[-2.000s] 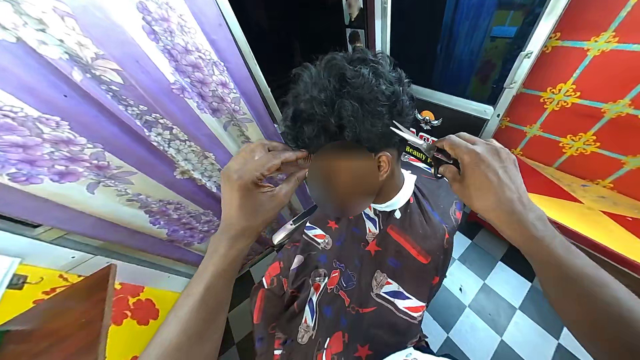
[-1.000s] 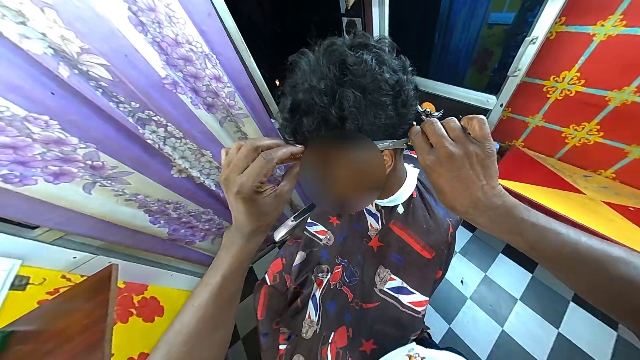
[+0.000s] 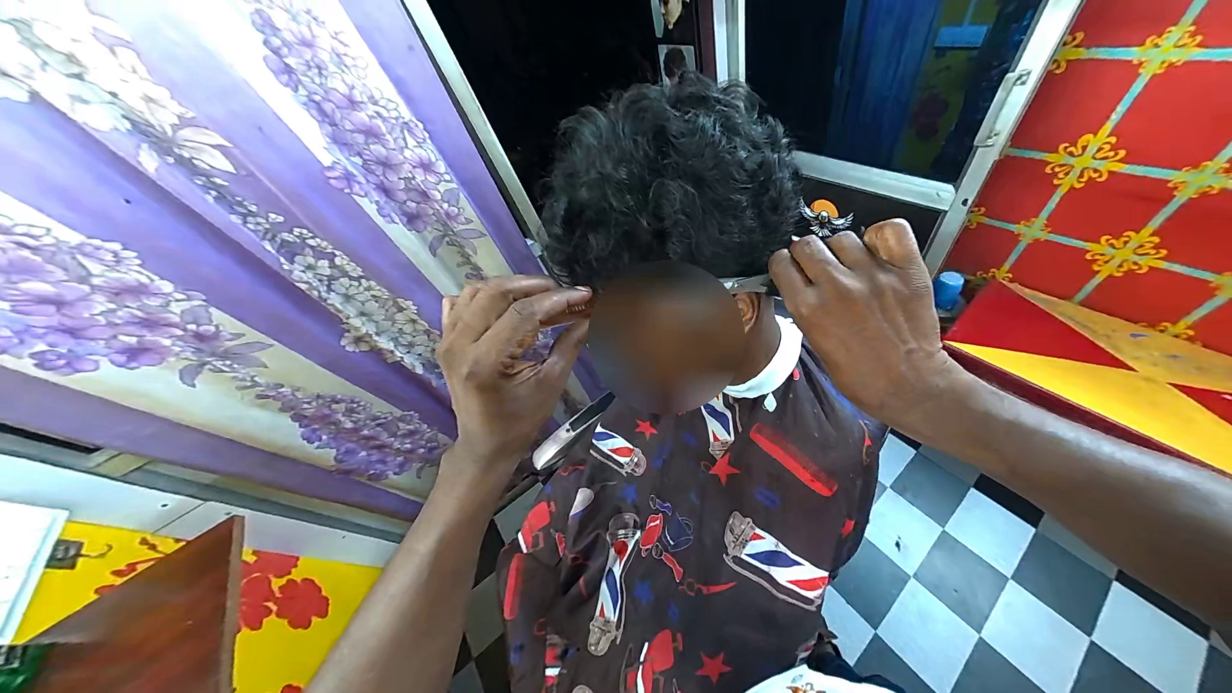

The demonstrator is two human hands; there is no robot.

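Observation:
A seated person with dark curly hair wears a dark barber cape printed with poles and stars, over a white neck strip. At the hairline on the image's left is my left hand, its fingertips pinched close to the hair; what lies between them cannot be told. My right hand is closed around scissors, whose blades lie flat along the hair edge above the ear; the handles are hidden by the fingers. Below my left hand, a metal and black tool, perhaps a razor, sticks out beside the cape.
A purple floral curtain hangs at the left. A brown board stands at the lower left over a yellow surface. At the right are a red and yellow counter, a small blue container and a checkered floor.
Two seconds ago the scissors pointed up beside the head with blades apart; my right hand has since moved toward the head, and the blades lie along the hairline. My left hand stays near the hairline.

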